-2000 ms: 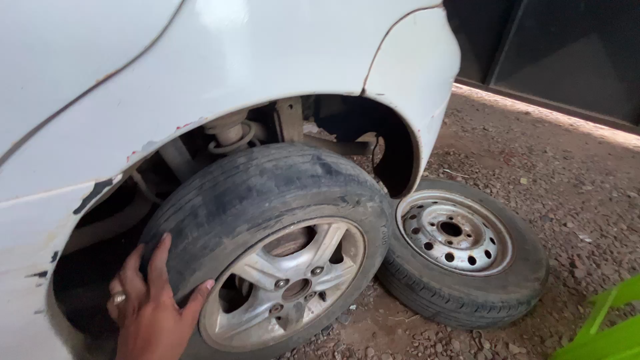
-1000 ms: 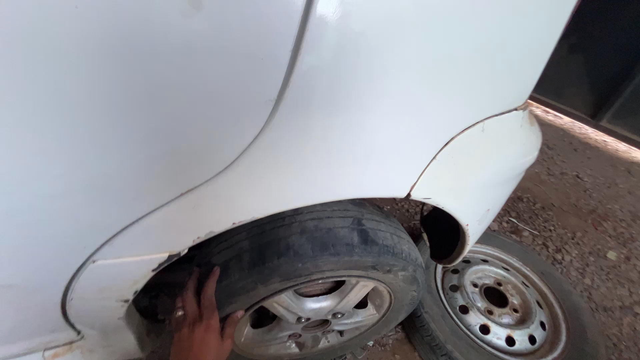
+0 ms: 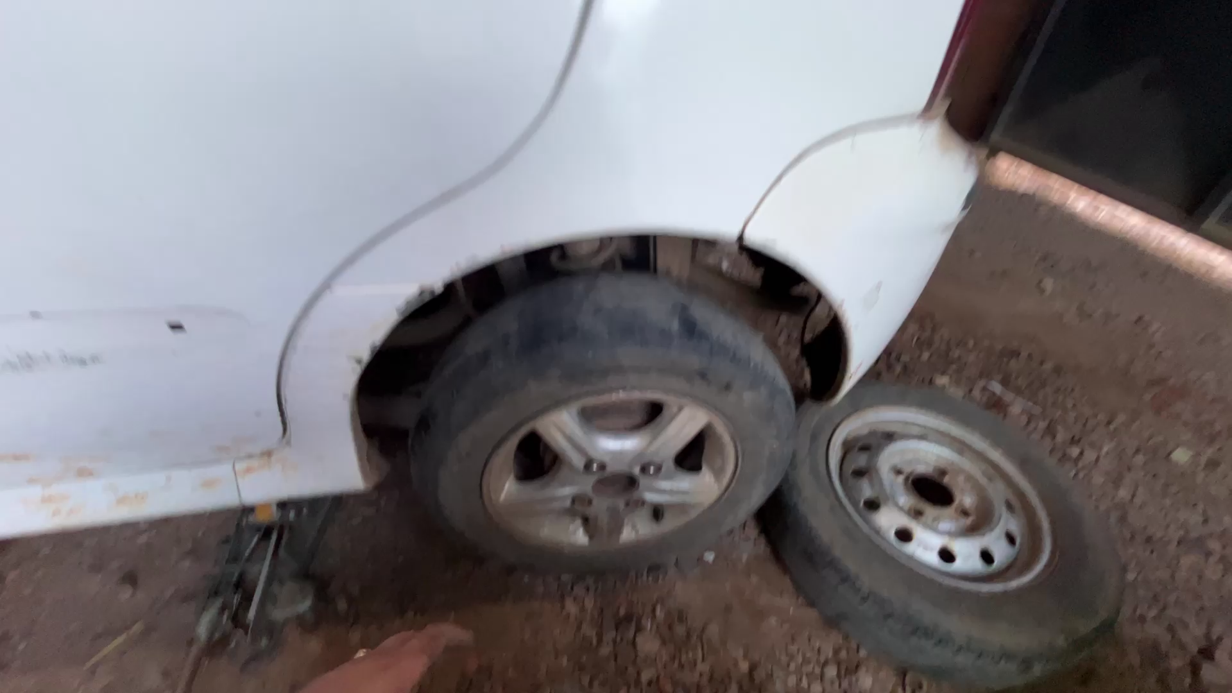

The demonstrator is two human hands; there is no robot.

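Observation:
My left hand (image 3: 395, 661), with a ring on one finger, shows at the bottom edge, blurred. It is over the ground, below and left of the mounted wheel, apart from it, and holds nothing that I can see. An alloy wheel with a worn black tyre (image 3: 597, 327) sits in the wheel arch of a white car (image 3: 674, 135). Against its right side lies a second wheel, a steel rim (image 3: 948, 500) in a black tyre. Under the car's rusty sill stands a scissor jack (image 3: 258, 577), partly blurred. My right hand is out of view.
Gravelly brown soil (image 3: 712, 635) lies around the wheels. The car's rear bumper corner (image 3: 857, 241) overhangs the loose wheel. A dark panel (image 3: 1116, 96) stands at the upper right, behind a light strip on the ground.
My left hand has come off the mounted tyre's left side and is now low over the ground. The view has swung, and the jack has come into sight.

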